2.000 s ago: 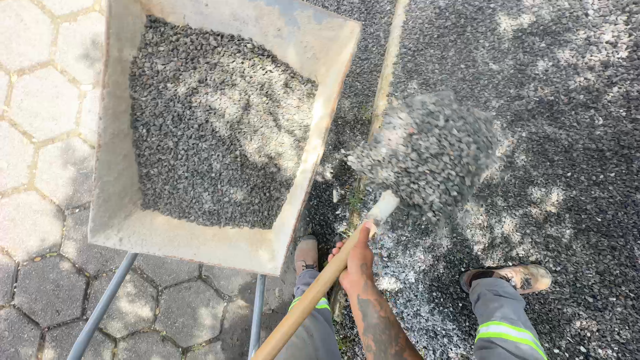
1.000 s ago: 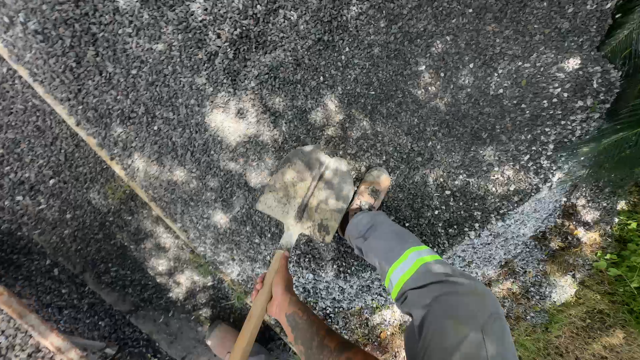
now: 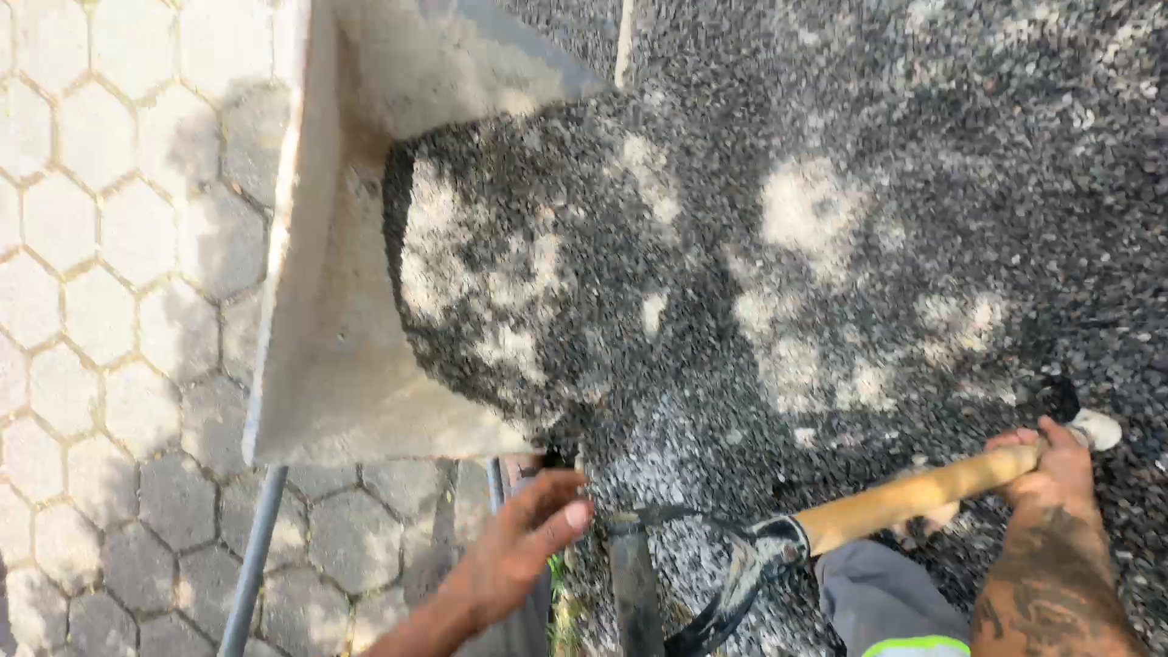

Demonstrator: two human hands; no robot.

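Note:
At the right edge, my right hand [image 3: 1049,465] is closed around the wooden shaft of a shovel [image 3: 912,502] near its metal socket. The shovel's blade cannot be made out; its dark D-shaped grip lies at lower centre. My left hand [image 3: 511,547] holds nothing, its fingers apart, just below the lower rim of a metal wheelbarrow tray [image 3: 319,392]. Dark crushed stone [image 3: 511,265] lies in the tray, and at its right side it runs visually into the stone on the ground, so the right rim is not discernible.
Hexagonal pavers [image 3: 100,310] cover the left side, with a wheelbarrow handle tube [image 3: 255,557] over them. Loose gravel [image 3: 958,182] spreads over the right. A pale kerb edge [image 3: 625,46] shows at the top, and my trousered leg [image 3: 885,593] at the bottom.
The left hand has come into view, apart from the shovel's grip. The right hand is still on the shaft. The view has swung back to the wheelbarrow, whose stone now reaches its right side.

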